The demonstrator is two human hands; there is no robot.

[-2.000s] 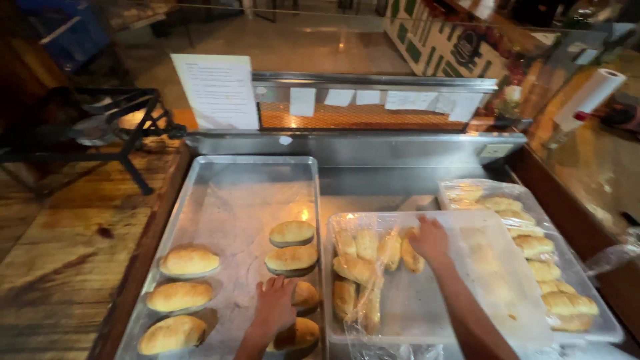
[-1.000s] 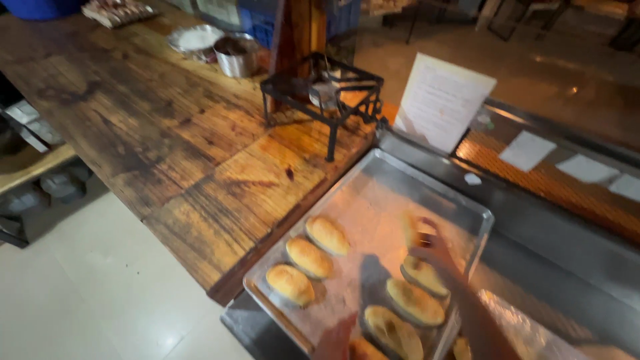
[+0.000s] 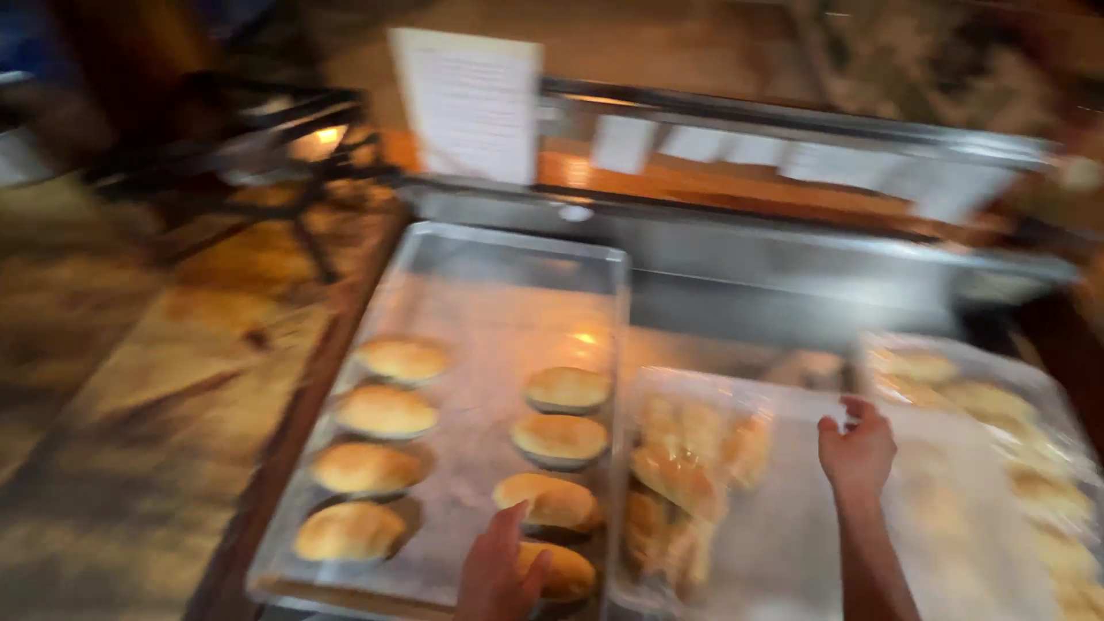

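Two rows of oval bread rolls (image 3: 379,411) lie on a metal baking tray (image 3: 483,319). My left hand (image 3: 504,565) is at the lower end of the right row, its fingers apart over the two nearest rolls; whether it grips one is unclear. Right of that tray, a pale tray (image 3: 785,517) carries a group of rolls under clear plastic (image 3: 690,457). Over this pale tray is my right hand (image 3: 858,440), fingers slightly curled and apart, with nothing seen in it. The picture is blurred by motion.
More plastic-covered rolls (image 3: 1044,483) lie at the far right. A black metal stand (image 3: 293,172) is on the wooden table (image 3: 172,345) at left. A sheet of paper with writing (image 3: 470,108) and smaller papers (image 3: 625,142) stand along the back metal ledge.
The view has swung left and back. My right hand held a roll over the baking tray one second ago; now it is over the pale tray. The left row has gained a roll.
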